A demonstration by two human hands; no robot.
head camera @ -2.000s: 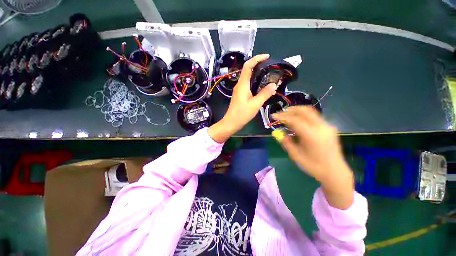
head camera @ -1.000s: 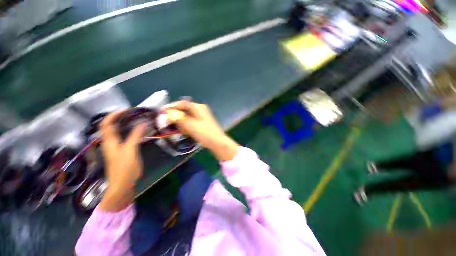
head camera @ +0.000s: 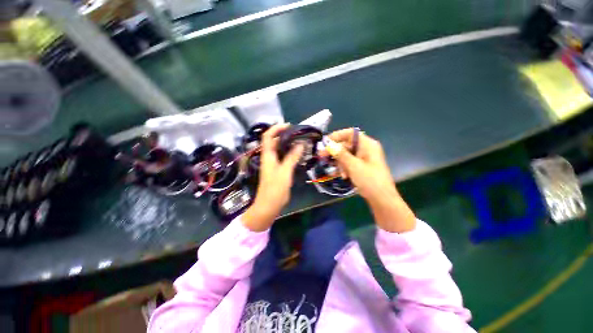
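My left hand [head camera: 276,175] holds a black front camera module [head camera: 304,138], its silvery inside facing me. My right hand [head camera: 369,170], with a yellow band on one finger, is pinched at a small white piece at the module's right edge, seemingly a wire connector; blur hides its details. A thin dark shaft shows at this hand. Just below the hands an open camera housing [head camera: 335,185] lies at the bench's near edge, with orange wires across it. A white bracket [head camera: 317,119] sticks out behind the module.
Open housings with red wires [head camera: 213,170] and white brackets [head camera: 195,133] stand left of my hands. A loose module [head camera: 233,200] lies near the edge. Translucent loops [head camera: 140,211] and rows of black modules [head camera: 39,179] are further left. A blue stool [head camera: 507,201] stands at right.
The view has swung right and partly back. My right hand, earlier blurred over the lower housing, is now at the module. My left hand still holds the module.
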